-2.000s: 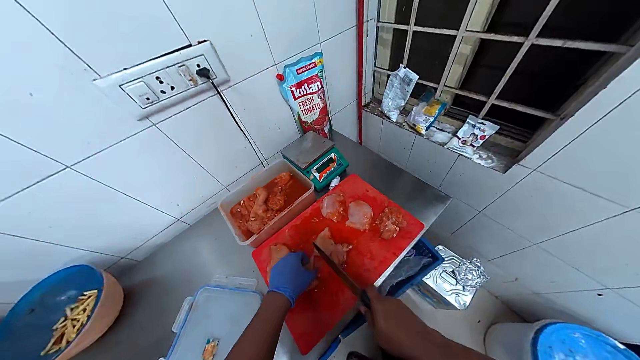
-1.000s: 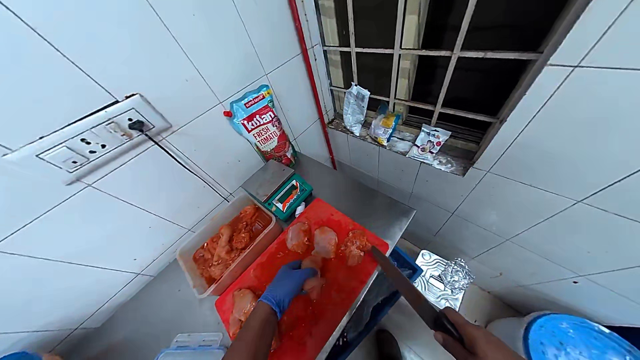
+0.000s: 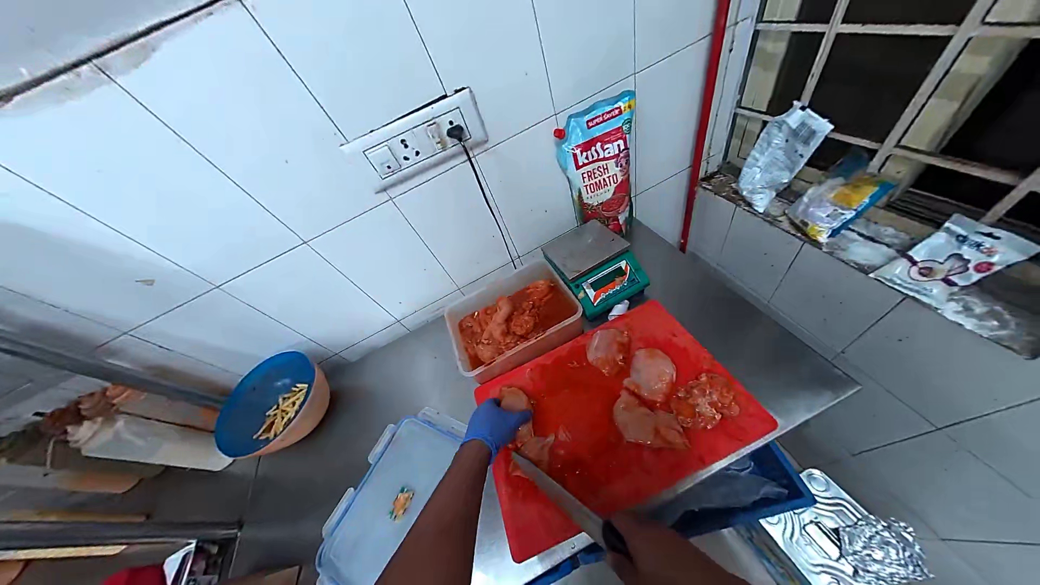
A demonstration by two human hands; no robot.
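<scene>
On a red cutting board (image 3: 585,496), my left hand (image 3: 497,426) in a blue glove holds a piece of raw chicken (image 3: 536,448) near the left edge. My right hand (image 3: 654,552), at the near edge, is closed on the black handle of a kitchen knife (image 3: 569,505); the blade's tip touches the chicken just below my left hand. More chicken pieces (image 3: 650,418) lie on the board's right half, beside a heap of small trimmings (image 3: 705,400). Behind the board stands a plastic tub (image 3: 520,349) of marinated meat (image 3: 504,325).
A green kitchen scale (image 3: 613,284) and a Kissan ketchup pouch (image 3: 601,162) stand behind. At left are a container lid (image 3: 386,512) and a blue bowl (image 3: 244,406) holding cut strips. A blue crate (image 3: 792,487) sits below the counter's right edge, near crumpled foil (image 3: 881,552).
My left hand has moved from the board's middle to the chicken at its left. The knife has come from the board's right edge to that piece. The view has swung left.
</scene>
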